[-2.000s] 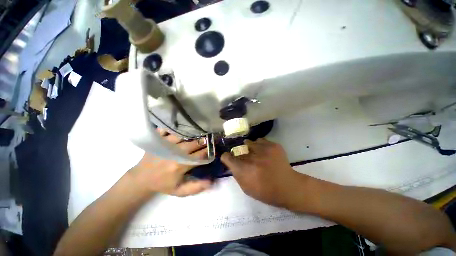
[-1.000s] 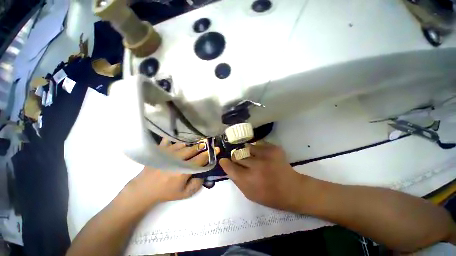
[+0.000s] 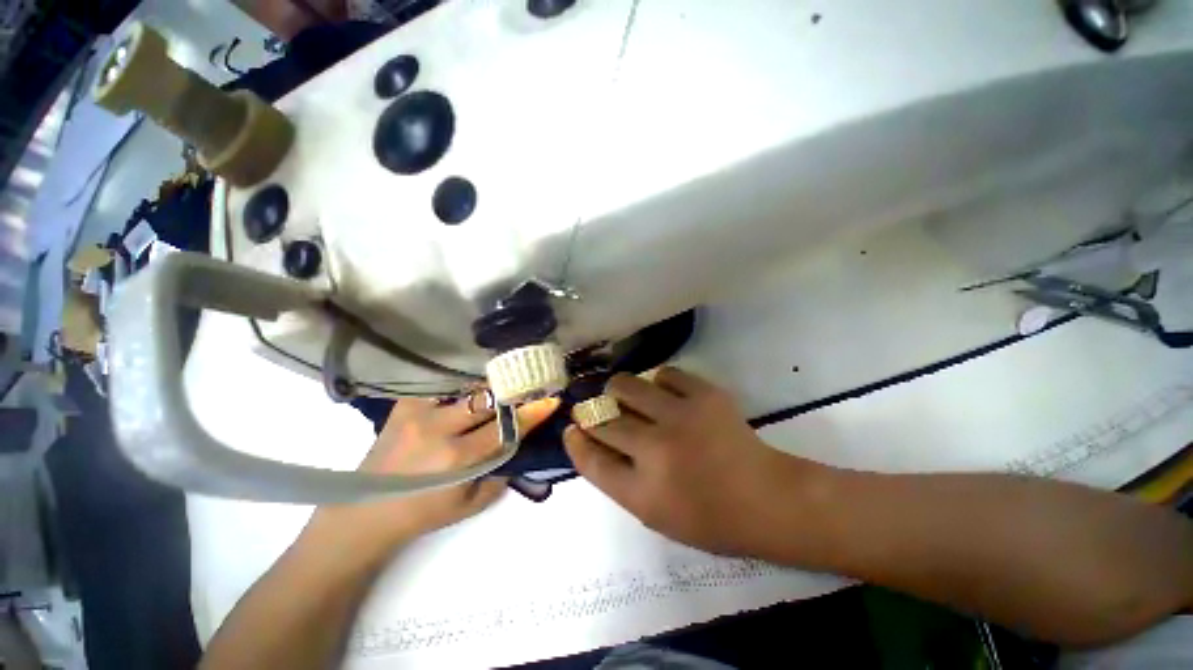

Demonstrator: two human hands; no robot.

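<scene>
A small folded dark navy garment section lies flat under the needle area of the white sewing machine head. My left hand rests on the cloth at its left, fingers partly hidden behind the machine's pale guard. My right hand holds the cloth's right side, fingertips close to the lower cream ribbed knob. A larger cream ribbed knob sits above. The needle and presser foot are mostly hidden by the head and fingers.
Silver snips lie on the machine bed at the right. Navy cloth hangs along the table's left, with white labels and tan bits behind. A tan post stands on the head. A printed scale runs along the front.
The view has shifted, so the machine head and guard appear larger and farther left. Both hands stay on the cloth beside the needle area.
</scene>
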